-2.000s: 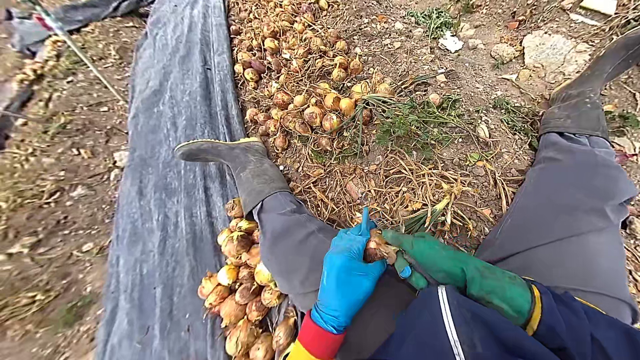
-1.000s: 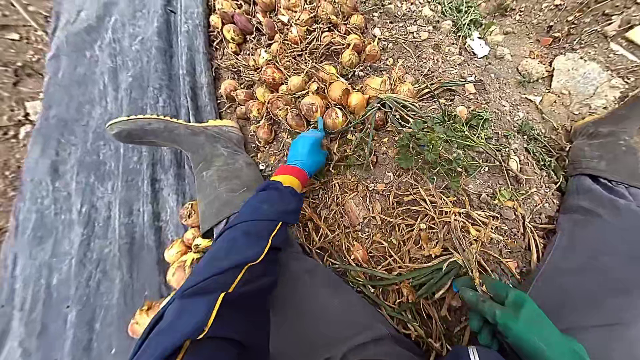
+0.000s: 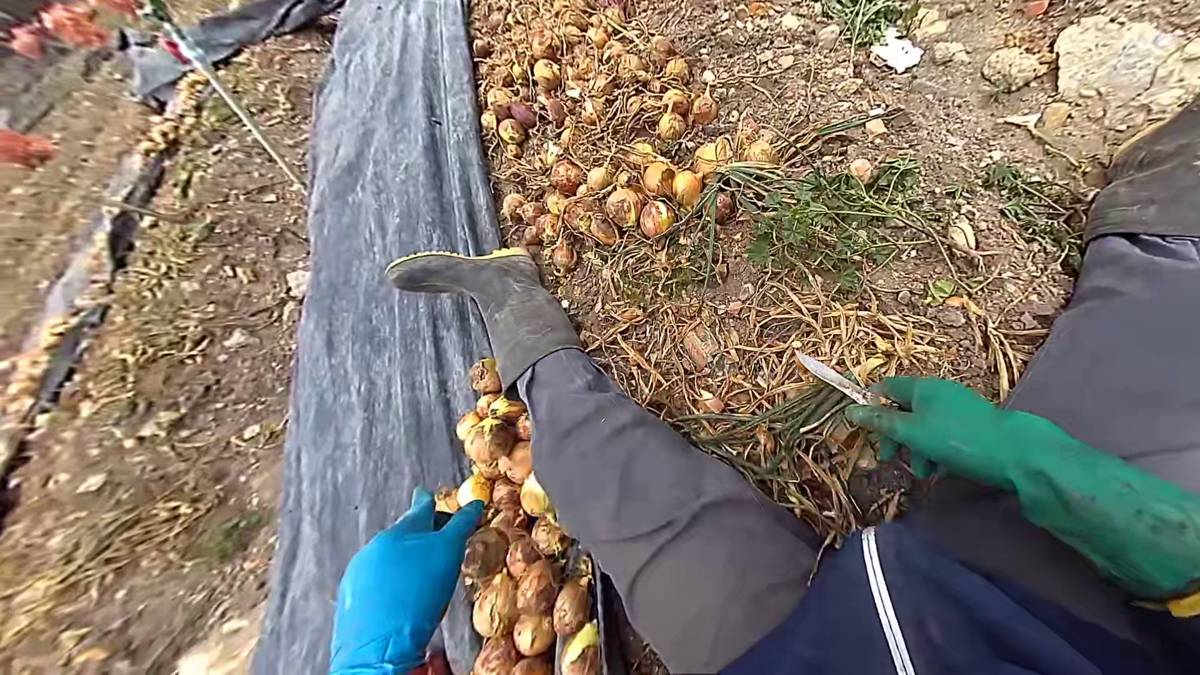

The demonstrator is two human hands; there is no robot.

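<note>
My left hand [image 3: 401,586], in a blue glove, is at the left edge of a pile of trimmed onions [image 3: 511,544], thumb and forefinger apart. No onion shows between them. My right hand [image 3: 937,427], in a green rubber glove, holds a small knife [image 3: 836,378] with its blade pointing up and left, above cut green onion tops [image 3: 778,427] and dry stalks. Farther forward, a heap of onions with roots and dry tops [image 3: 623,202] lies on the soil.
A long grey ground sheet [image 3: 375,234] runs beside the onions, with my rubber boot [image 3: 520,305] across its edge. Green weeds [image 3: 825,225] and pale rocks [image 3: 1116,56] lie forward right. A thin pole [image 3: 230,98] slants at the upper left.
My left hand has moved from the untrimmed onion heap back to the trimmed pile beside my leg. The knife in my right hand now shows plainly. The view has shifted left.
</note>
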